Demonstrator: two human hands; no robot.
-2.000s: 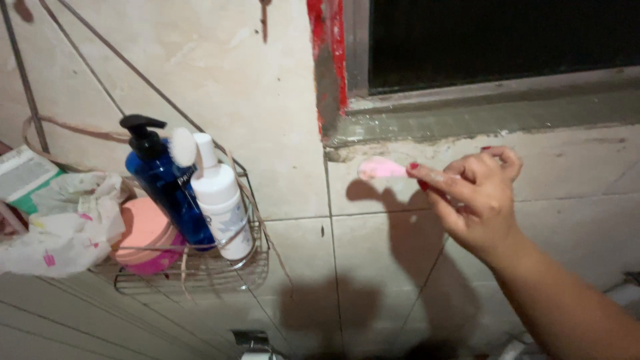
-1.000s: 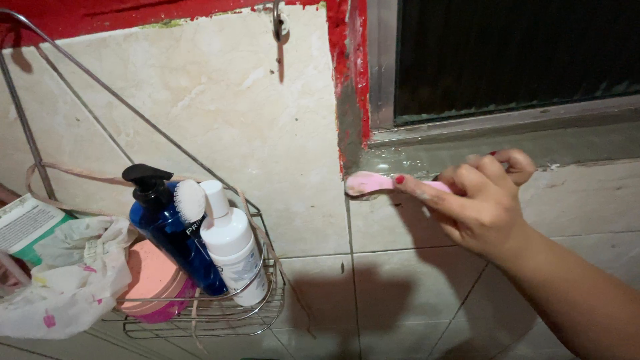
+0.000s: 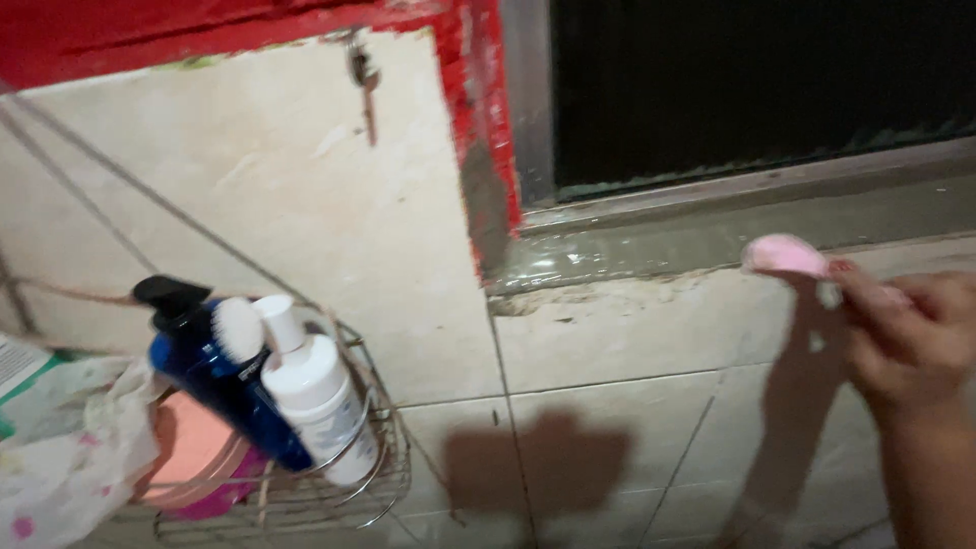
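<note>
My right hand (image 3: 907,328), at the right edge, holds a pink brush-like or spoon-like tool (image 3: 785,256) by its handle, with the index finger laid along it. The tool's rounded pale pink end points left, at the lower edge of the grey cement window sill (image 3: 625,248). Whether it touches the sill cannot be told. Below the sill, the tiled wall (image 3: 610,412) has a rough, chipped top edge (image 3: 564,305), and the hand's shadow falls on the tiles. My left hand is not in view.
At the lower left, a wire basket (image 3: 381,488) holds a blue pump bottle (image 3: 229,389), a white bottle with a bristled head beside it (image 3: 324,404), a pink-lidded tub (image 3: 187,450) and a plastic bag (image 3: 69,457). Red paint borders the metal window frame (image 3: 530,107). A hook (image 3: 358,65) hangs on the wall.
My right hand with the pink tool has moved right along the sill, away from the corner by the red-painted edge, where it was one second ago.
</note>
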